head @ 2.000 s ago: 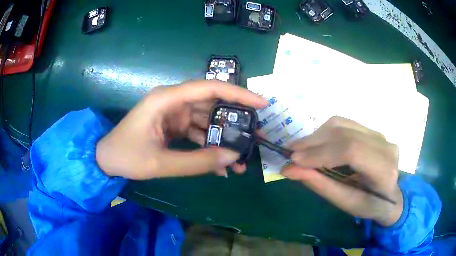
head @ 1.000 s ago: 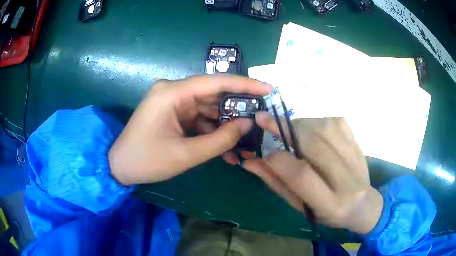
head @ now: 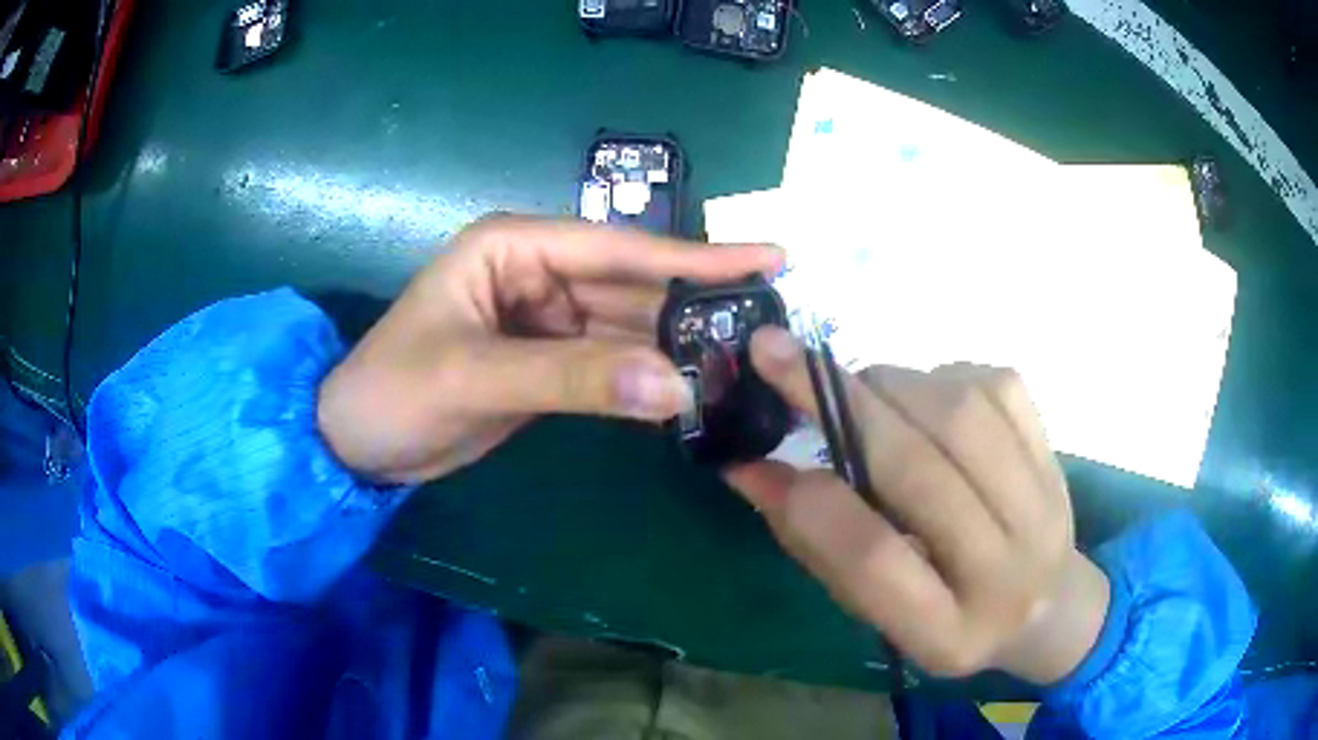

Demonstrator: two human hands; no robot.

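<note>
A black watch housing [head: 727,379] with small silver and white parts inside is held up over the bench, open side up. My left hand [head: 499,347] grips its left side, with the thumb on the left edge and the index finger stretched past its top. My right hand [head: 925,506] holds its right side between index finger and thumb. The dark tweezers [head: 838,419] also lie in my right hand, pointing up beside the housing. Their tips are blurred against the white sheets [head: 997,275], which lie on the bench behind.
Another housing [head: 632,181] lies just beyond my left hand. Several more lie along the far side, one of them [head: 256,32] at upper left. A small black unit [head: 1208,191] is by the sheets' right edge. A red tray [head: 44,162] with black items and cables is at upper left.
My right hand has moved from using the tweezers inside the housing to gripping its right side. The tweezers now point upward. The housing has shifted slightly right, and my left thumb has moved to its left edge.
</note>
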